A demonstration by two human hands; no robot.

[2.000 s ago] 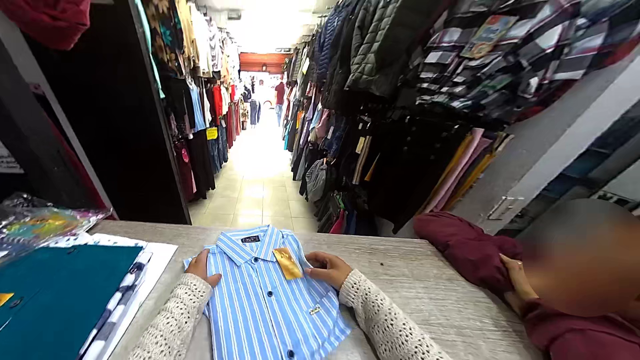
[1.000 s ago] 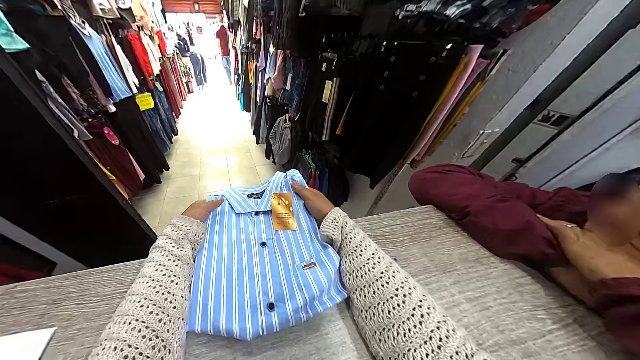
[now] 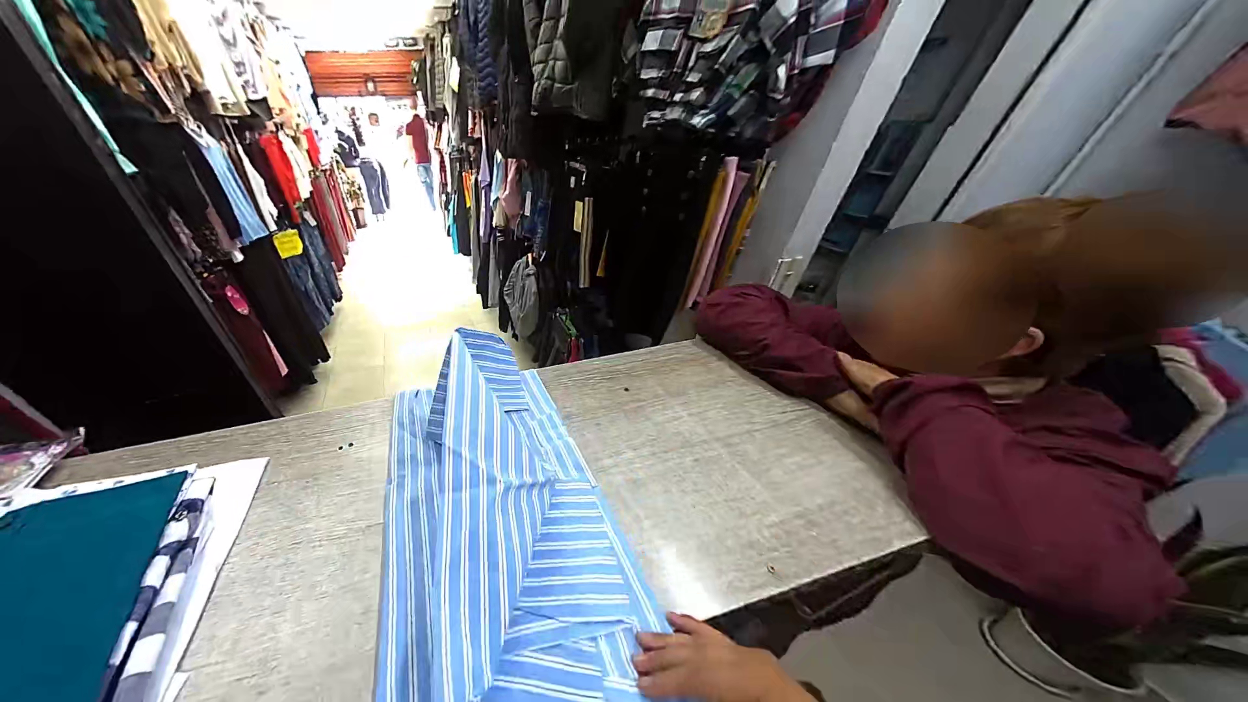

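A blue shirt with white stripes [image 3: 487, 526] lies lengthwise on the grey wood-grain counter [image 3: 682, 439], its back side up, with a sleeve folded over it and the far end reaching the counter's far edge. My right hand [image 3: 717, 663] rests at the shirt's lower right edge, fingertips on the fabric, palm down. My left hand is out of the frame. The shirt's buttons, front and gold tag are hidden from view.
Folded teal [image 3: 88, 565] and checkered garments [image 3: 161, 595] lie on white sheets at the counter's left. A person in a maroon top [image 3: 1014, 478] leans on the right end with folded arms. Clothing racks line the aisle [image 3: 390, 331] beyond.
The shirt lay front up, folded, between both my hands; now it is turned over and opened out lengthwise. My left hand has left the view. The person at the right shows more fully.
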